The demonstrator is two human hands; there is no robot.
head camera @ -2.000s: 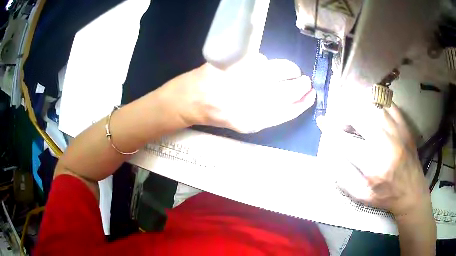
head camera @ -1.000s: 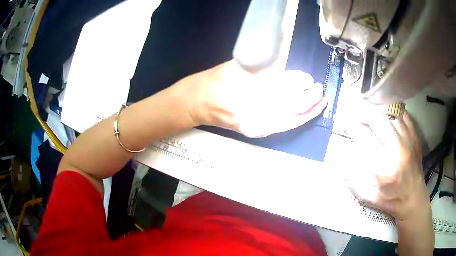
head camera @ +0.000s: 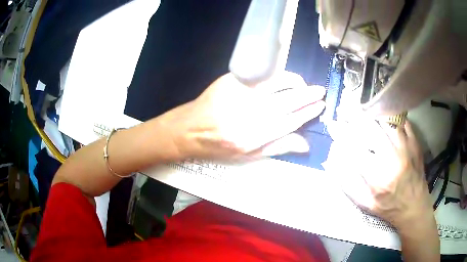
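Observation:
A large navy garment panel [head camera: 194, 51] lies flat on the white machine table. My left hand [head camera: 251, 117] rests flat on it, palm down, fingertips beside the zip strip; glare washes it out. The zip [head camera: 334, 89], a narrow blue strip along the panel's right edge, runs up under the metal presser foot [head camera: 352, 64]. My right hand [head camera: 381, 166] is on the table right of the zip, its fingertips near the strip's lower end and lost in glare; whether they pinch the zip cannot be told.
The off-white machine head [head camera: 394, 51] fills the upper right, with a ribbed gold knob [head camera: 397, 118] below it. A white lamp bar [head camera: 257, 43] hangs over my left hand. Dark loop handles [head camera: 444, 169] lie at the right. A yellow edging [head camera: 33, 120] curves at the left.
Over the last second my left hand has slid down and slightly left, and its thumb shows below the fingers. My right hand stays near the strip's lower end. The view has shifted slightly.

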